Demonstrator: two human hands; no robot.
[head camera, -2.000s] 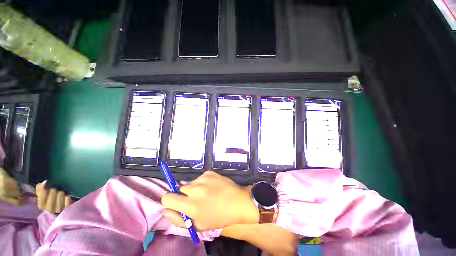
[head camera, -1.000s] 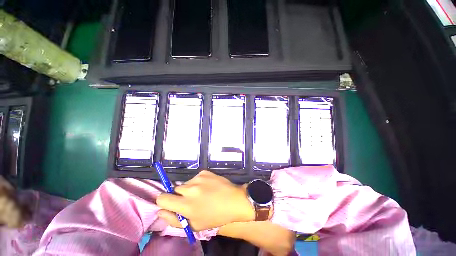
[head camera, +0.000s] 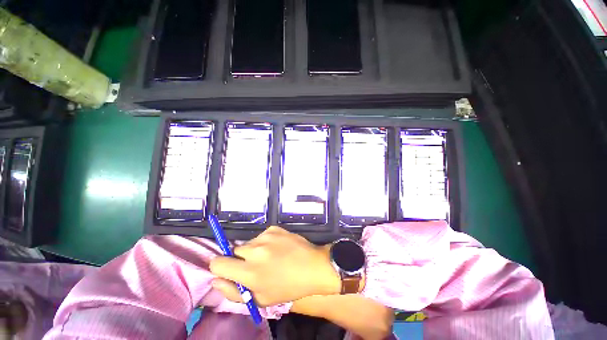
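Observation:
The foam tray (head camera: 306, 231) lies flat in front of me. Each of its five slots holds a smartphone (head camera: 304, 172) with a lit white screen. My arms are crossed at the tray's near edge. My right hand (head camera: 276, 264), with a round dark watch (head camera: 347, 256) at the wrist, is closed around a blue pen (head camera: 223, 236). The pen's upper tip is at the tray's near edge. My left hand (head camera: 353, 315) lies partly hidden under the right wrist, pointing right; its fingers cannot be made out.
A rear foam tray (head camera: 422, 53) holds three dark phones and has a bare slot at right. A yellowish wrapped post (head camera: 53, 63) stands at left. A neighbour's tray (head camera: 36, 192) and pink sleeve (head camera: 50, 282) are at left. A tall black tray stack (head camera: 552, 146) stands at right.
The neighbour's hands have moved down from the tray at left, and a sleeve shows there now. The view has shifted slightly. My crossed arms, the pen and the phones stay in place.

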